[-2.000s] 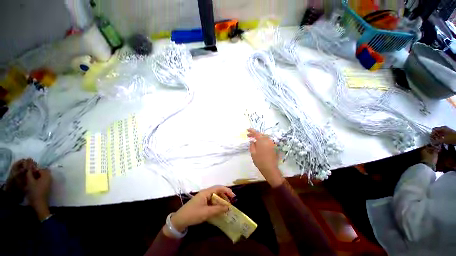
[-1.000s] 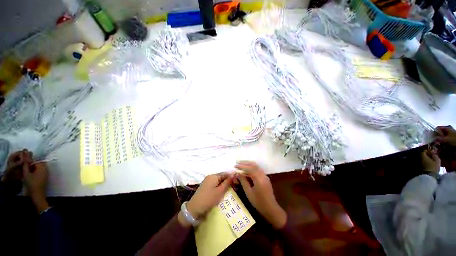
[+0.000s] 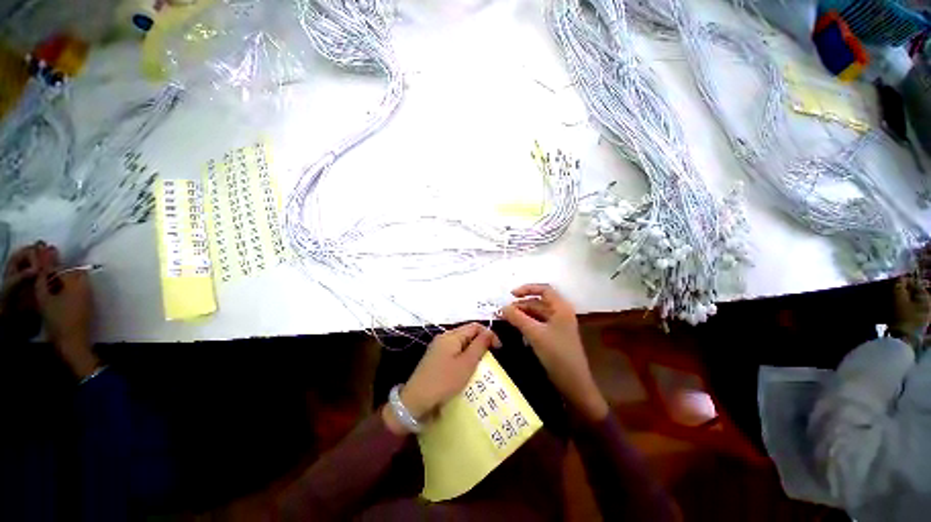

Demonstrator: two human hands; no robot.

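Note:
My left hand point(image 3: 447, 369) holds a yellow label sheet point(image 3: 472, 428) with a few rows of small white printed labels, hanging below the table edge. Its fingertips also pinch a thin white cable point(image 3: 408, 309). My right hand point(image 3: 546, 324) is just right of it, thumb and finger closed on something small and white, perhaps a label or the cable end; too small to tell. The working bunch of cables point(image 3: 408, 237) curves across the table ahead, with dark tips at its right end.
A thick hank with white ends point(image 3: 664, 245) lies right of centre. Spare label sheets point(image 3: 185, 250) lie at left. A clear plastic bag point(image 3: 230, 56) is at back left. Other people's hands are at the far left point(image 3: 61, 296) and far right point(image 3: 912, 306). More cable hanks lie at both sides.
My right hand has come from the bunch's dark tips to beside my left fingertips, then moved slightly right. The sheet has unfolded and hangs lower. The camera view has tilted down.

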